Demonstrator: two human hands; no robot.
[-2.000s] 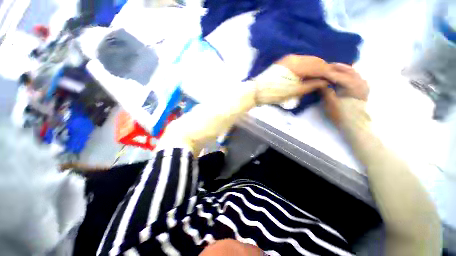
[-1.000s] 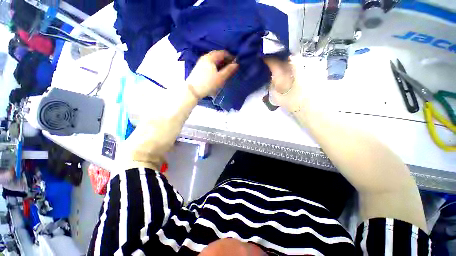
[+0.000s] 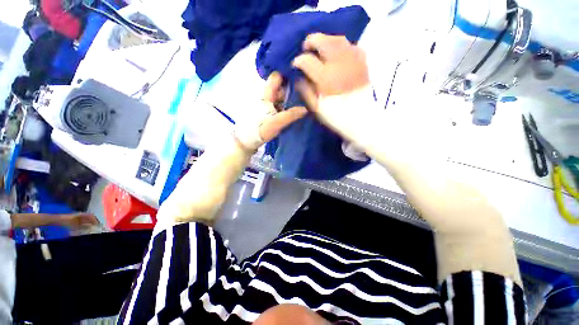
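Observation:
A navy fabric piece (image 3: pixel 317 149) lies at the table's front edge, partly hanging over it, with a blue-grey strip (image 3: pixel 291 145) along its left side. My left hand (image 3: pixel 272 117) holds the cloth between thumb and fingers at its left side. My right hand (image 3: pixel 333 70) is on the cloth's upper part, fingers bent onto it close to my left hand. Its fingertips are slightly blurred. More navy fabric (image 3: pixel 222 32) lies behind. The sewing machine's needle area (image 3: pixel 485 105) is to the right of my hands.
Black thread snips (image 3: pixel 535 146) and shears with a yellow handle (image 3: pixel 562 197) lie at right. A grey unit with a round grille (image 3: pixel 105 114) is at left. A red stool (image 3: pixel 127 206) stands below. Another person's arm (image 3: pixel 51 220) shows at far left.
My right hand has moved up and left onto the cloth, nearer my left hand. The navy cloth has come down toward the table's front edge. The view has shifted, with the machine now farther right.

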